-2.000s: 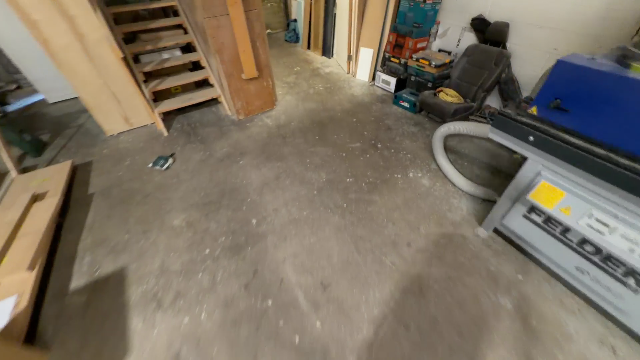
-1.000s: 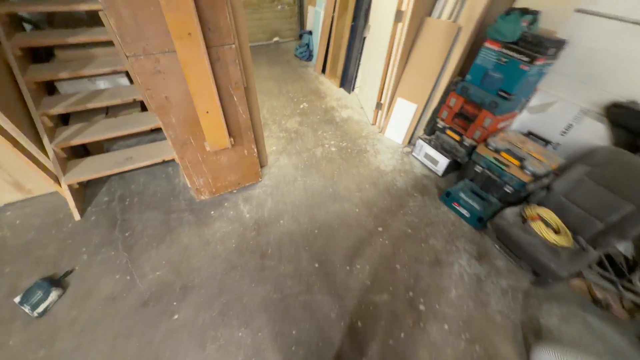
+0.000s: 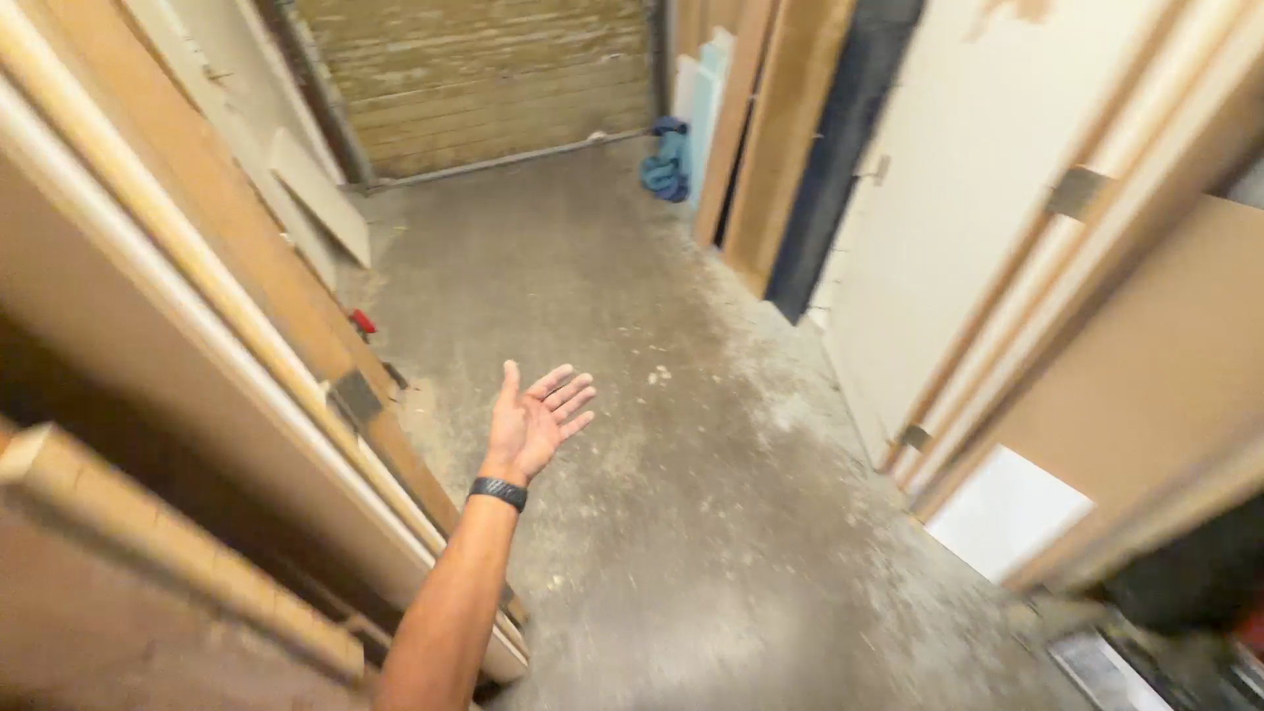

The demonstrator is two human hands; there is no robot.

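Note:
My left hand point(image 3: 533, 423) reaches out over the concrete floor point(image 3: 681, 553), palm turned up and fingers spread, with nothing in it. A dark band circles the wrist. Left of the forearm stand upright wooden boards and door panels point(image 3: 296, 346), nearest to this hand. My right hand is out of the frame.
Boards and a white door point(image 3: 948, 197) line the right side, with a white sheet point(image 3: 1009, 513) at their foot. A blue-green cloth or bag point(image 3: 668, 163) lies farther back. A horizontally ribbed door or wall point(image 3: 484, 89) closes the far end. A wooden beam point(image 3: 188, 553) juts in at lower left.
My left hand has come into view, open. The view has moved forward past the stairs into the passage between the leaning boards.

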